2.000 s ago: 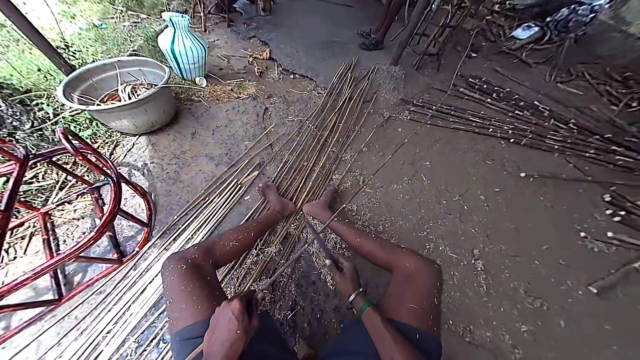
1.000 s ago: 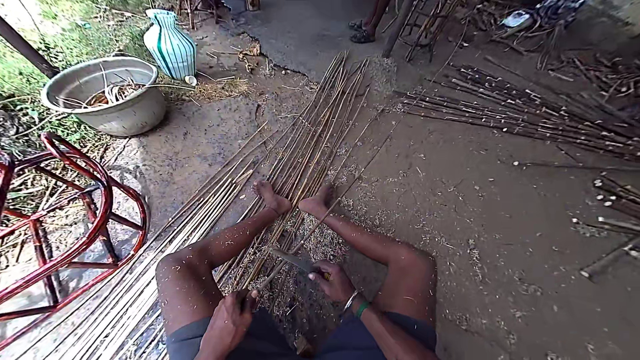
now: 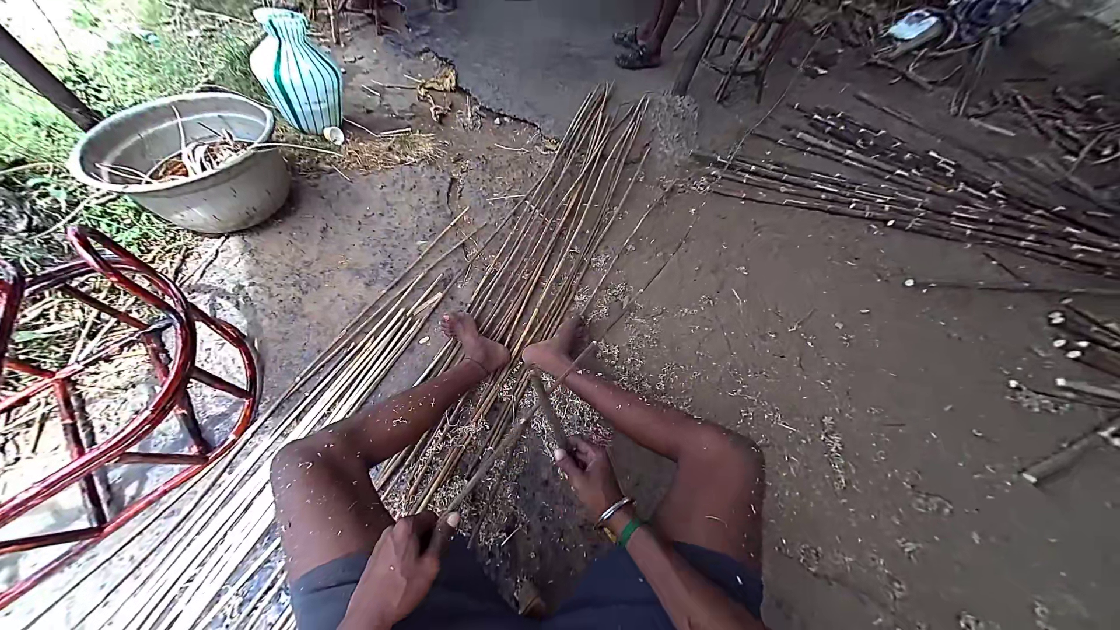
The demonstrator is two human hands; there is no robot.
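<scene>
My left hand (image 3: pixel 401 564), low in the view, grips the near end of a thin cane stick (image 3: pixel 490 459) that slants up to the right between my shins. My right hand (image 3: pixel 591 472), with metal bangles and a green band on the wrist, is closed on a knife (image 3: pixel 549 407). The knife's dark blade points up and away, close to the stick; whether they touch I cannot tell. Under my bare feet lies a bundle of long brown sticks (image 3: pixel 560 227). Paler peeled sticks (image 3: pixel 289 437) spread to the lower left. Curled shavings (image 3: pixel 490 499) cover the ground and my legs.
A red cane frame (image 3: pixel 179 350) stands at the left. Behind it are a grey tub (image 3: pixel 188 201) holding cane strips and a striped plastic pot (image 3: pixel 297 74). Dark sticks (image 3: pixel 884 184) lie at the right. Another person's feet in sandals (image 3: pixel 639 54) show at the top.
My right hand has come back toward my body with the knife, whose blade now points more away from me. My left hand keeps its hold on the stick.
</scene>
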